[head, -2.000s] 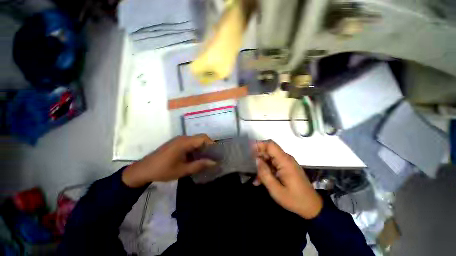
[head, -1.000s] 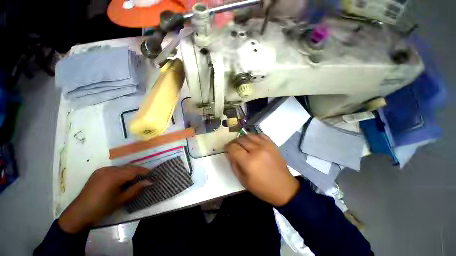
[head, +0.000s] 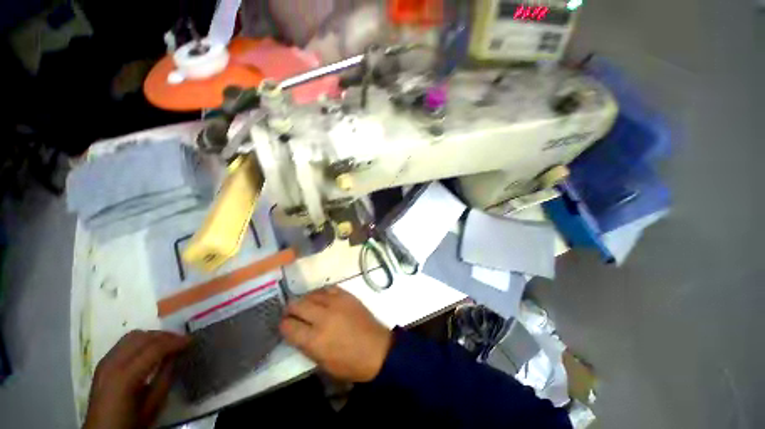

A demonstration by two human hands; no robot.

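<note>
A dark patterned panel piece [head: 231,348] lies on the near part of the pale plastic sewing template [head: 159,260], just below the red strip [head: 239,302] and the orange strip [head: 226,281]. My left hand [head: 138,369] is at the panel's left edge, its fingertips touching it. My right hand [head: 335,331] is at the panel's right edge, fingertips on its upper right corner. The fingers of both hands are partly hidden or blurred, so I cannot tell how firmly they grip.
The off-white sewing machine [head: 419,155] stands behind, with a yellow block [head: 222,219] left of its needle area. Scissors [head: 376,266] lie right of the needle. Grey panels [head: 134,184] are piled at the rear left. Light grey pieces [head: 507,243] lie at the right.
The view has shifted right. My right hand has come from the needle and scissors area to the panel's right edge. The panel, tilted before, now lies squarer under the red strip.
</note>
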